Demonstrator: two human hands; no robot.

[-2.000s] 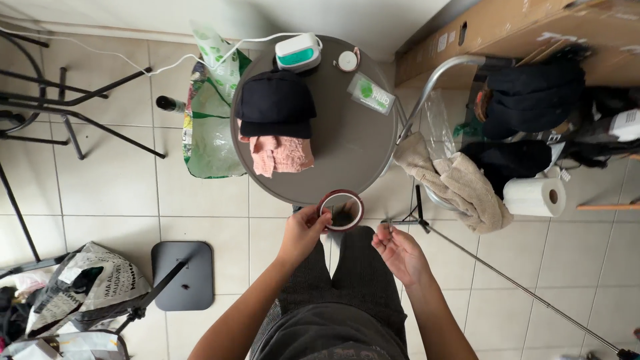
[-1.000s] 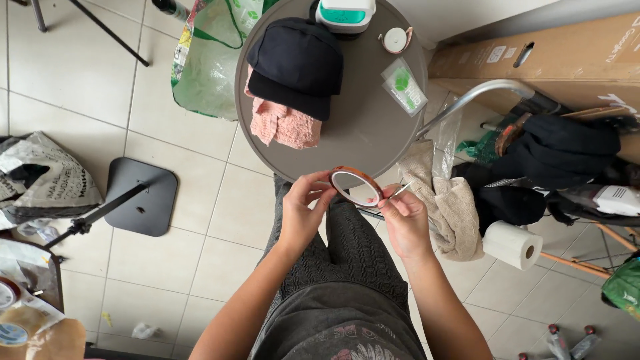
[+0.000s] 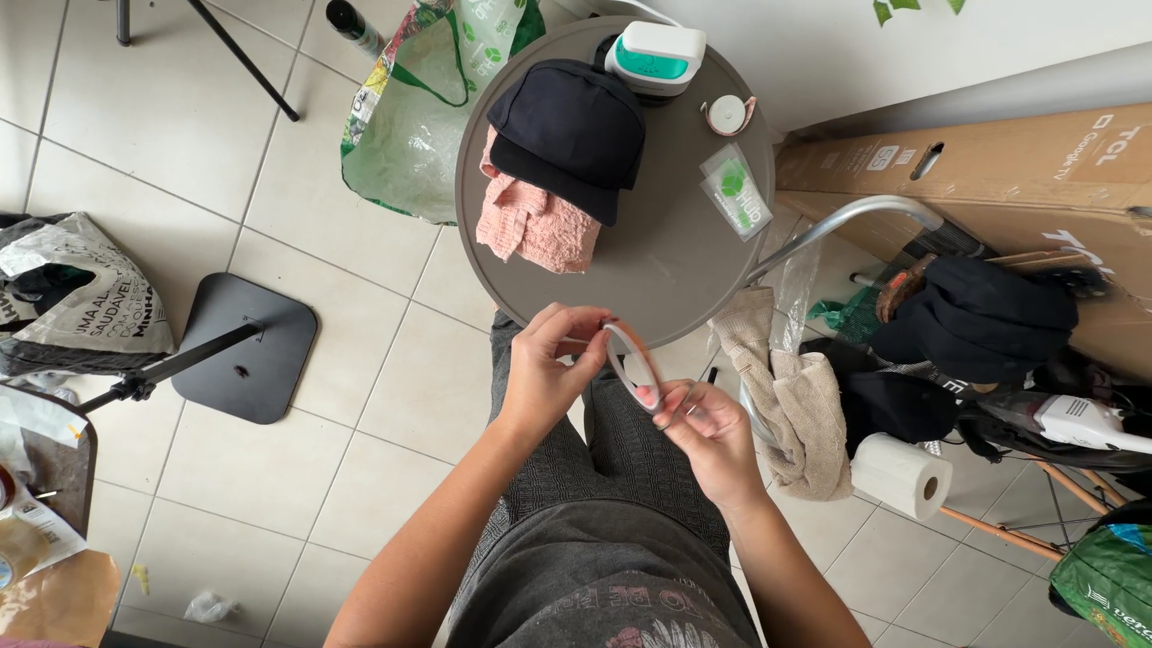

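Observation:
A narrow roll of amber tape point(image 3: 634, 360) is tilted between my two hands, just off the near edge of the round grey table point(image 3: 666, 270). My left hand point(image 3: 556, 364) pinches its upper left rim with thumb and fingers. The fingertips of my right hand point(image 3: 706, 432) touch the roll's lower right side; a small thin thing shows at these fingers, too unclear to name. On the table a black cap point(image 3: 571, 126) lies over a folded pink cloth point(image 3: 535, 225). A white and teal device point(image 3: 655, 56), a tape measure point(image 3: 727, 114) and a clear plastic packet point(image 3: 736, 191) are behind.
A green plastic bag point(image 3: 405, 135) stands left of the table. On the right are a large cardboard box point(image 3: 972, 171), a metal tube frame point(image 3: 846, 216), a beige towel point(image 3: 801, 414) and a paper roll point(image 3: 902, 477). A black stand base point(image 3: 245, 346) lies on the floor at left.
The roll first faced the camera in my left hand, with my right hand apart from it. Now the roll is turned nearly edge-on and my right fingers touch it. The view has shifted closer.

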